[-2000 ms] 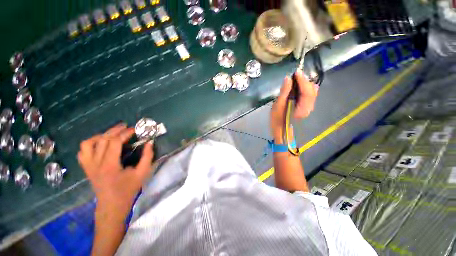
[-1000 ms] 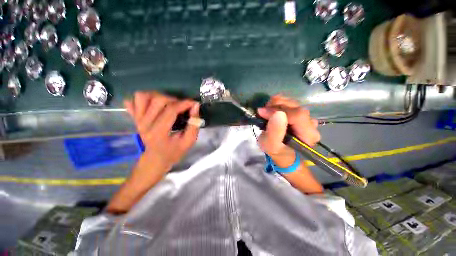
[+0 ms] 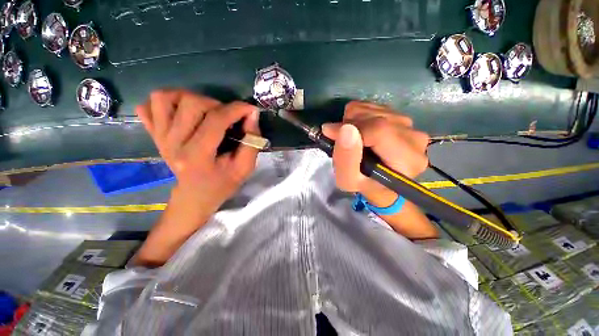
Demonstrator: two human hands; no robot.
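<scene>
A round chrome electronic unit (image 3: pixel 274 86) lies on the green mat near the bench's front edge. A small cream piece (image 3: pixel 298 100) shows at its right side. My right hand (image 3: pixel 377 144) grips a black soldering iron (image 3: pixel 420 193) with a yellow stripe. Its metal tip is at the unit's lower edge; I cannot tell if it touches. My left hand (image 3: pixel 203 134) is left of and below the unit, fingers closed on a slim tool, probably tweezers, whose flat beige end (image 3: pixel 255 141) points towards the iron. The tool's working end is hidden by the fingers.
More chrome units (image 3: pixel 94 98) lie at the left, and several (image 3: pixel 486 71) at the right. A round beige tip cleaner (image 3: pixel 558 36) stands at the far right, with black cords (image 3: pixel 570 136) below it. A blue bin (image 3: pixel 131 176) and wrapped cartons (image 3: pixel 545 275) are beyond the bench edge.
The view turned from the tip cleaner to face the bench. The iron moved from beside the cleaner to the unit's lower edge. Both hands now lie close around the unit.
</scene>
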